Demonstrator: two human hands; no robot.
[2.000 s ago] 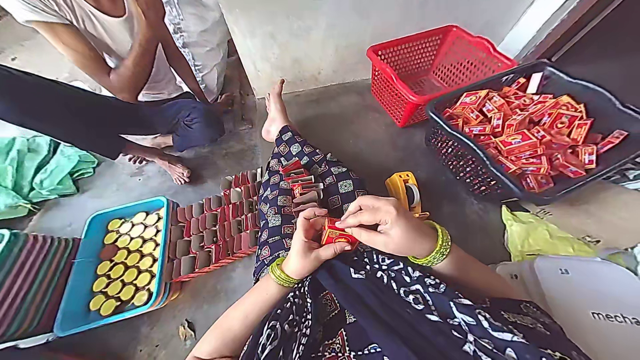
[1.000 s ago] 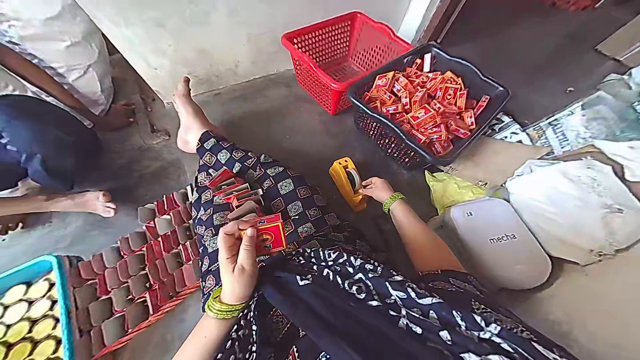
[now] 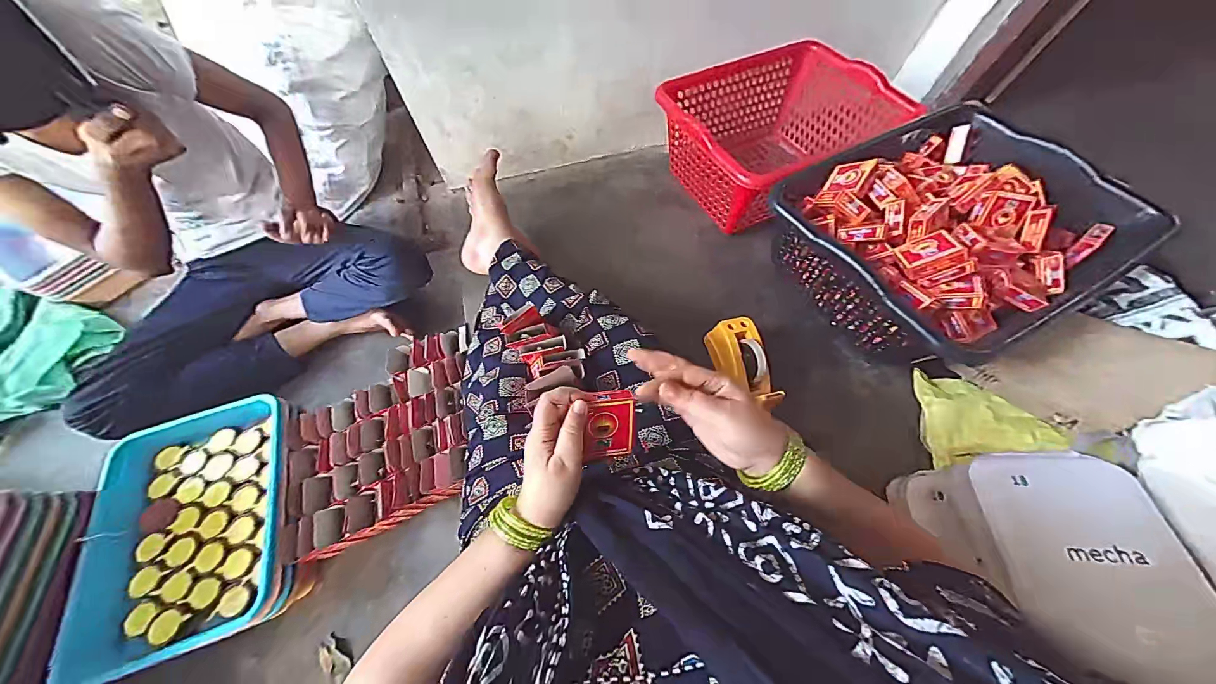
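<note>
My left hand (image 3: pixel 553 456) grips a small red and yellow printed carton (image 3: pixel 609 425) by its left side, above my lap. At the carton's right edge is my right hand (image 3: pixel 717 413), fingers apart; whether a strip of tape is on its fingertips cannot be seen. Just beyond that hand, a yellow tape dispenser (image 3: pixel 736 359) with a roll of clear tape stands on the floor. Several open red cartons (image 3: pixel 540 347) lie on my patterned trouser leg. Rows of red cartons with dark flaps (image 3: pixel 375 451) stand to the left of the leg.
A blue tray (image 3: pixel 90 570) of yellow-topped round pieces is at left. At upper right, a black basket (image 3: pixel 826 275) full of red cartons adjoins a red plastic basket (image 3: pixel 708 176). A seated person (image 3: pixel 218 190) is at upper left. Pale plastic lids (image 3: pixel 1064 532) and a yellow-green bag (image 3: pixel 969 418) lie at right.
My right hand was at the tape dispenser one second ago and is now back beside the carton. My left hand still holds the carton. The view has swung left again.
</note>
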